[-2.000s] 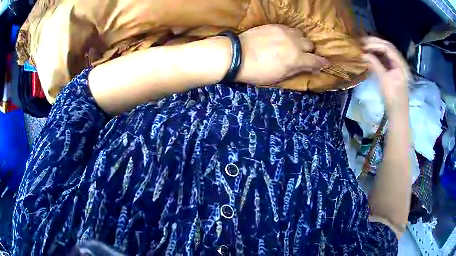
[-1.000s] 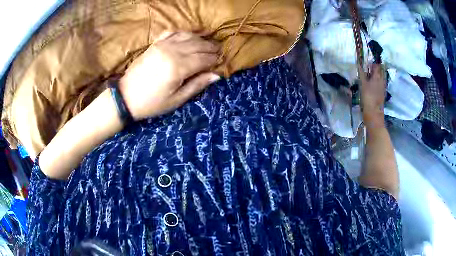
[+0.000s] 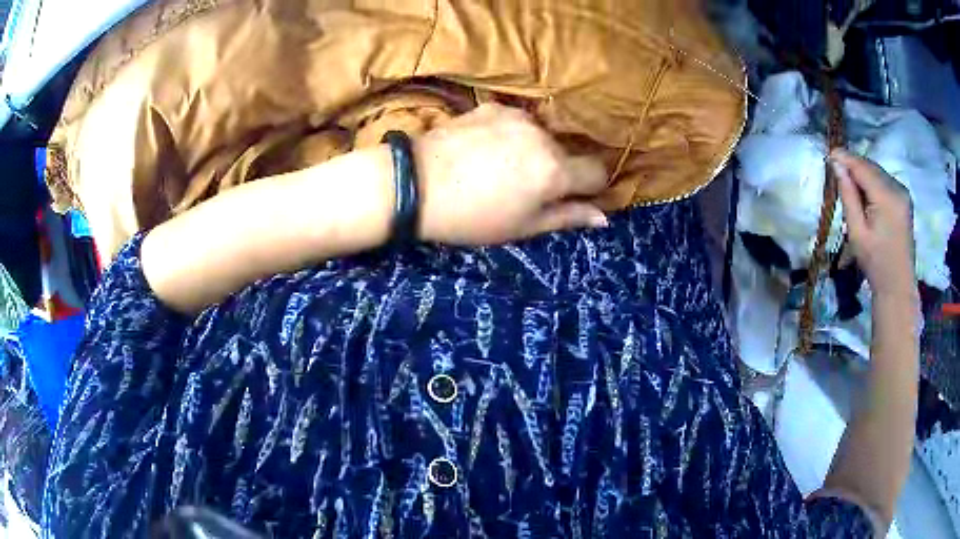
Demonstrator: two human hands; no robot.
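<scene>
The shiny mustard-brown puffer jacket lies bunched across my lap, its light toothed zip edge curving at the right. My left hand, with a dark bracelet at the wrist, rests on the jacket with curled fingers on a fold. My right hand is out to the right, beside the white cloth pile, with thumb and fingertips together near a brown cord. A fine light strand runs near the jacket's upper right edge. Whether a needle is in the fingertips cannot be seen.
A crumpled white cloth pile lies at the right with the brown cord hanging over it. A curved white edge is at the upper left. A bright blue item and red and white things are at the left.
My right hand went from the jacket's edge down to the white pile, and is now higher beside the cord. My left hand stays on the jacket. The camera view has shifted.
</scene>
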